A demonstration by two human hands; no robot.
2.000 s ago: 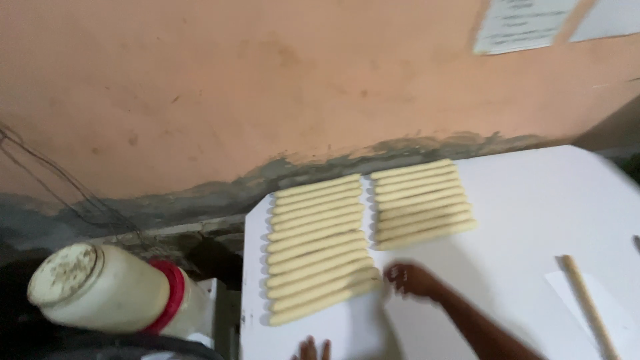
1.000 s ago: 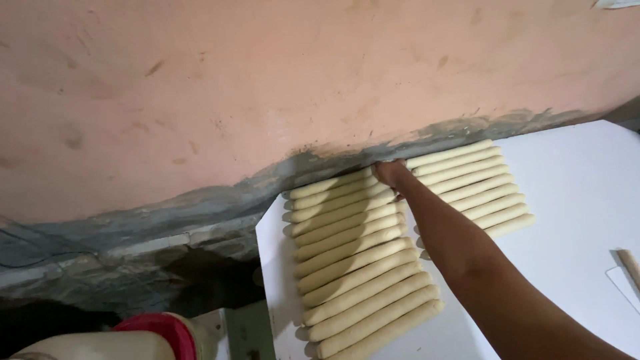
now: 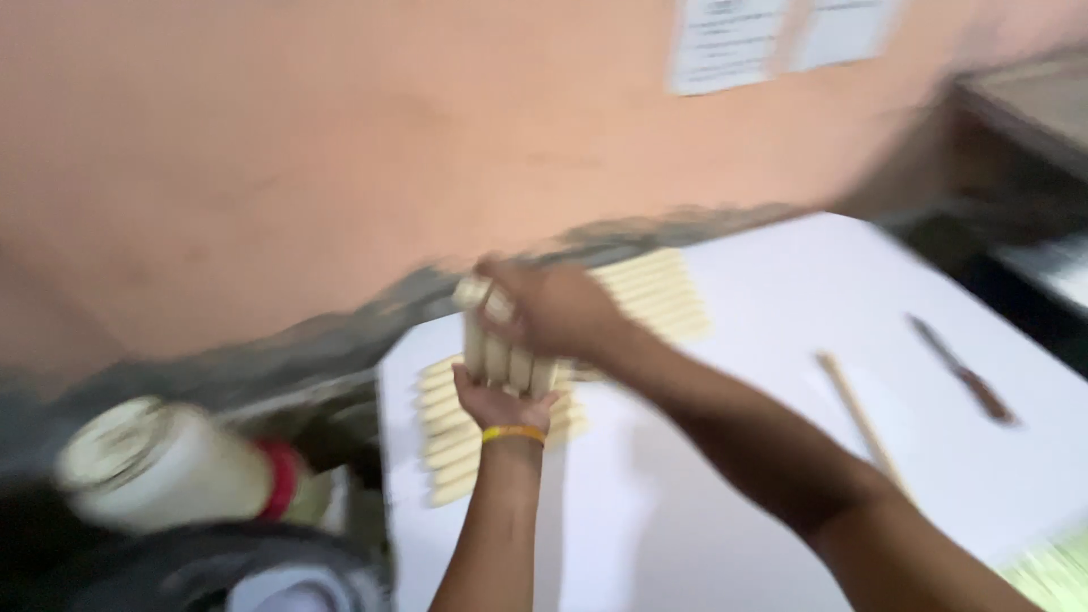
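Note:
Several pale dough sticks [image 3: 497, 355] stand bunched upright between my two hands, above the left part of the white table [image 3: 731, 510]. My left hand [image 3: 506, 404], with a yellow band at the wrist, cups their lower ends. Around their upper part my right hand [image 3: 557, 310] is closed. Below and behind the hands lies a row of dough sticks [image 3: 449, 459], partly hidden by the hands. A second row of dough sticks [image 3: 659, 293] lies by the wall, right of my right hand. Motion blurs the view.
A wooden stick [image 3: 858, 416] and a knife [image 3: 960, 370] lie on the table's right side. Left of the table stands a whitish plastic container [image 3: 183, 459] with a red band. The wall [image 3: 340, 153] borders the table's back; papers with writing [image 3: 727, 47] hang on it.
A second ago my right hand was at the back end of the left row, on the table. Now both hands hold several dough sticks raised, and the left row has fewer. My left hand has come into view.

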